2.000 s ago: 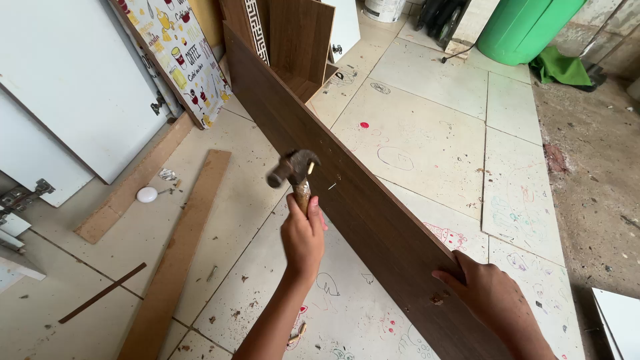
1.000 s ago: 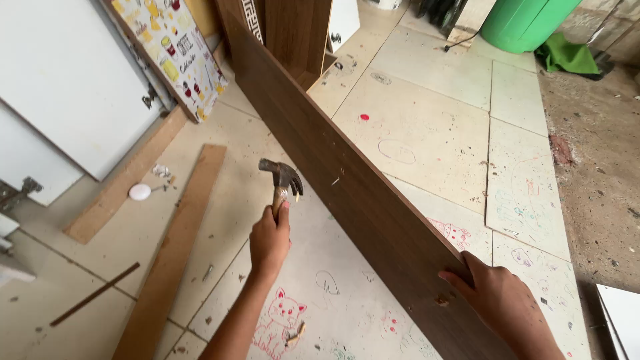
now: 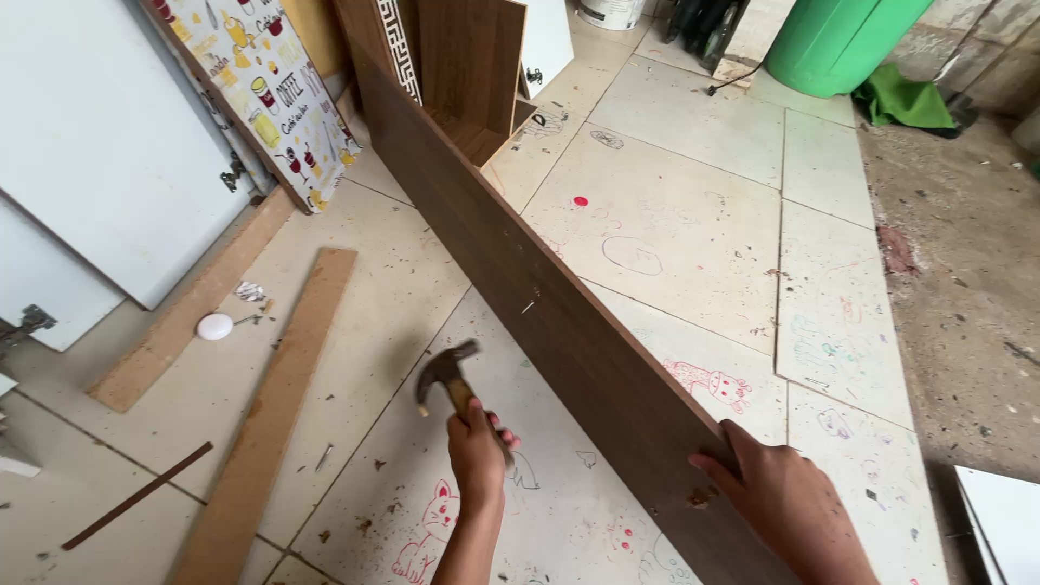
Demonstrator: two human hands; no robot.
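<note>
My left hand [image 3: 478,447] grips the wooden handle of a claw hammer [image 3: 445,378], its metal head raised to the left of a long dark brown wood-grain board [image 3: 520,292]. My right hand [image 3: 780,487] clasps the board's upper edge near its close end, the thumb on the face toward me. The board stands on its long edge, leaning a little, and runs from lower right to upper left. A nail [image 3: 528,306] sticks out of its face near the middle. Nearer my right hand, the face has a chipped hole [image 3: 699,497].
Two bare wood strips [image 3: 272,414] lie at left beside a white knob [image 3: 214,327] and a thin brown strip [image 3: 138,496]. White doors [image 3: 122,122] with hinges and a coffee-print panel [image 3: 268,97] lean behind. A brown cabinet [image 3: 467,73] and green bin [image 3: 841,41] stand farther back.
My left hand has swung the hammer away from the board, and its head now points differently than before. My right hand has kept its grip on the board's edge.
</note>
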